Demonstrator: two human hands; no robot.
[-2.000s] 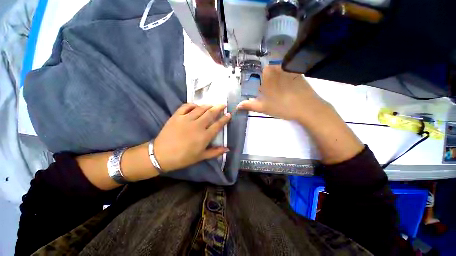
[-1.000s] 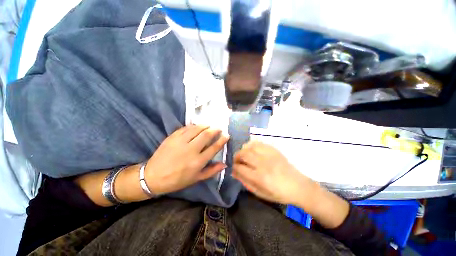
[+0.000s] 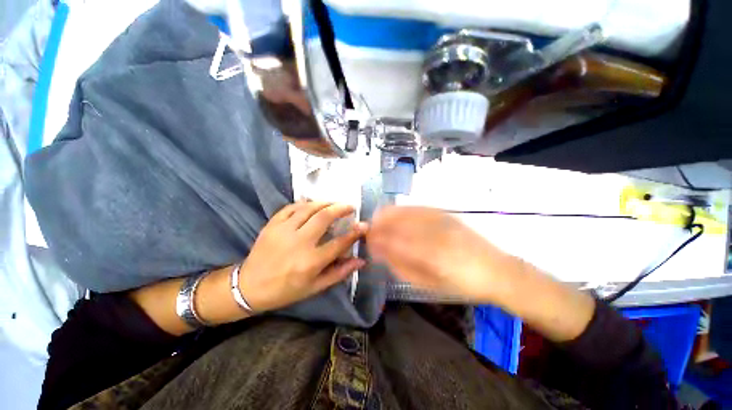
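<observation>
A large grey garment [image 3: 168, 160] lies left of the needle area and folds down to my lap. Its grey edge strip [image 3: 371, 298] runs beside a narrow white strip [image 3: 354, 282] below the presser foot area. My left hand [image 3: 301, 252] lies on the garment, fingertips at the white strip, thumb and forefinger close together. My right hand [image 3: 429, 248] is blurred, its fingers over the grey edge strip beside my left fingertips; whether it grips cannot be told. A small grey-blue block [image 3: 397, 178] stands just above my right hand.
The white machine head with a blue stripe [image 3: 377, 32] crosses the top. A ribbed pale knob [image 3: 453, 118] hangs from it, with shiny curved metal [image 3: 281, 96] at left. A yellow tool [image 3: 662, 210] with a black cord lies right. Blue bins [image 3: 498, 336] stand below the table.
My right hand came down from beside the grey-blue block to the grey edge strip, and is now slightly higher than one second ago. The camera view has shifted. My left hand stays on the garment.
</observation>
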